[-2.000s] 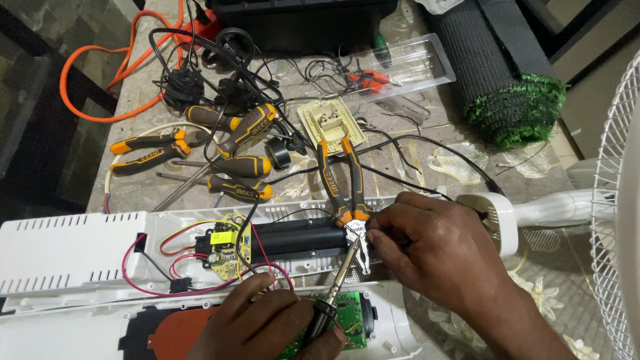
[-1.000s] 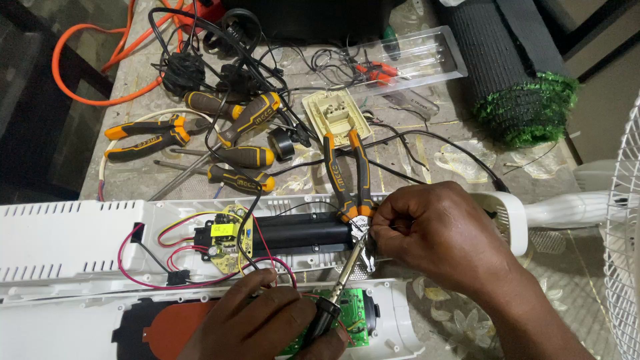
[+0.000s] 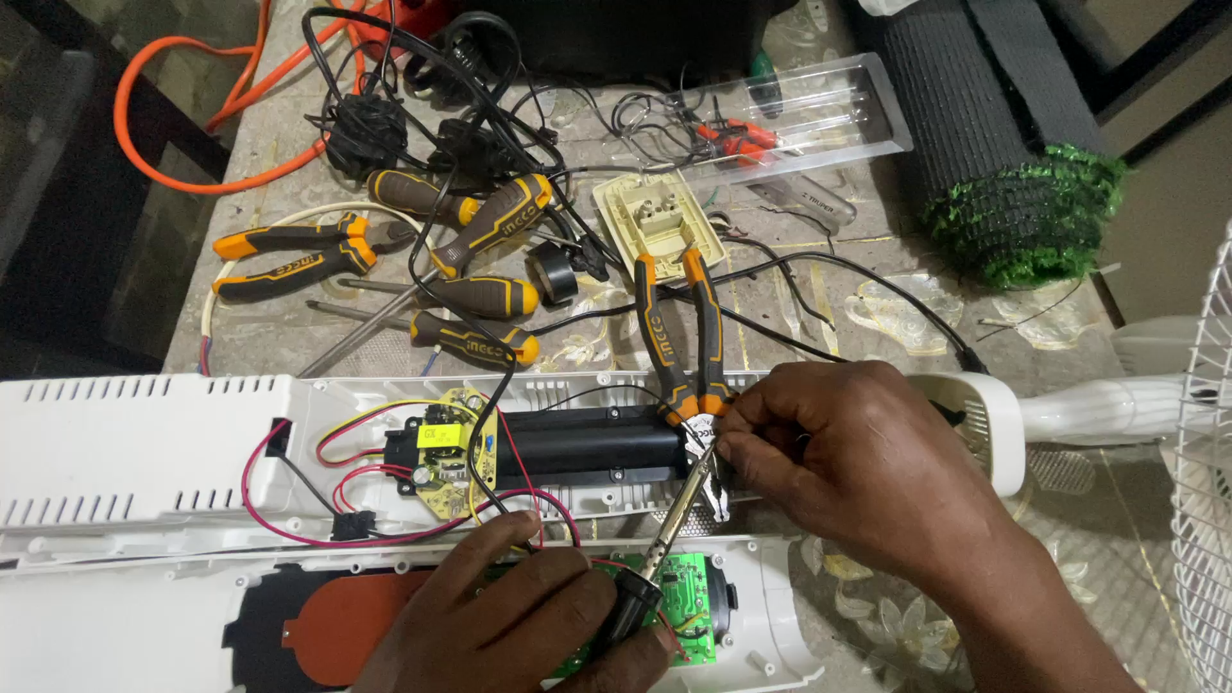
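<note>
My left hand (image 3: pixel 529 611), low in the view, grips the black handle of a soldering iron (image 3: pixel 680 510). The iron's tip points up and right to the fingertips of my right hand (image 3: pixel 828 452), which pinch something thin, perhaps a wire end; the fingers hide most of it. Beneath them lie long-nose or combination pliers (image 3: pixel 681 356) with orange and grey handles, their jaws over the edge of a white plastic housing (image 3: pixel 144 443). In that housing are a black battery pack (image 3: pixel 587 448) and a yellowish circuit board (image 3: pixel 452 481). A green circuit board (image 3: pixel 688 597) sits in the lower white shell.
Diagonal cutting pliers (image 3: pixel 298 260), several screwdrivers (image 3: pixel 476 294) and a cream socket plate (image 3: pixel 664 217) lie behind the housing. Tangled black cables (image 3: pixel 366 135), an orange cable (image 3: pixel 125 106) and a clear plastic tray (image 3: pixel 828 106) are farther back. Rolled artificial turf (image 3: pixel 991 144) and a white fan guard (image 3: pixel 1203 462) stand right.
</note>
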